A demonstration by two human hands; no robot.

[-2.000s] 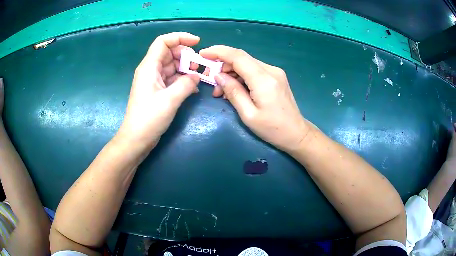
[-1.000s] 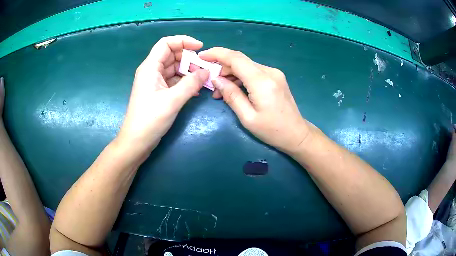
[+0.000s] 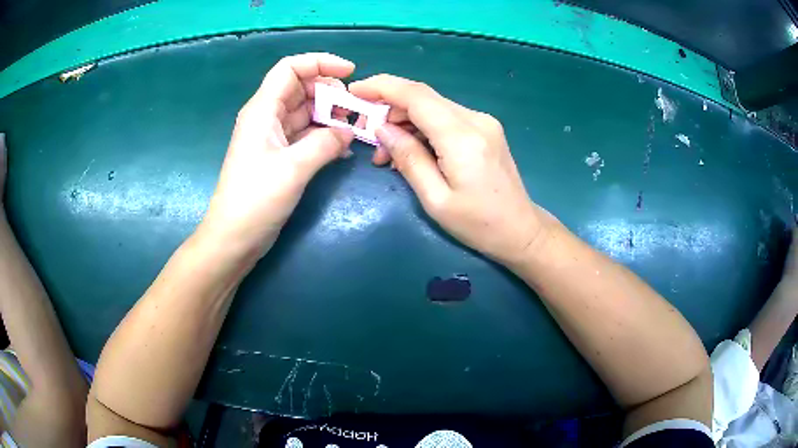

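Observation:
A small pale pink plastic frame (image 3: pixel 371 114) is held above the dark green workbench top (image 3: pixel 350 341). Its rectangular opening shows fingertips and a dark patch behind it. My left hand (image 3: pixel 278 144) grips the frame's left end, with the thumb at its lower edge and the fingers behind it. My right hand (image 3: pixel 455 162) pinches the right end between thumb and fingers. The fingertips behind the frame are partly hidden. Both hands are bare.
A bright green edge strip (image 3: pixel 394 16) curves along the far side, with a dark belt beyond. A dark green post (image 3: pixel 763 86) stands at the upper right. Another person's arm (image 3: pixel 35 324) rests at the left edge, and another arm (image 3: pixel 779 302) shows at the right edge.
My left thumb has moved off the frame's opening to its lower edge, so the opening shows again. The frame has tilted slightly. Both hands keep hold of it.

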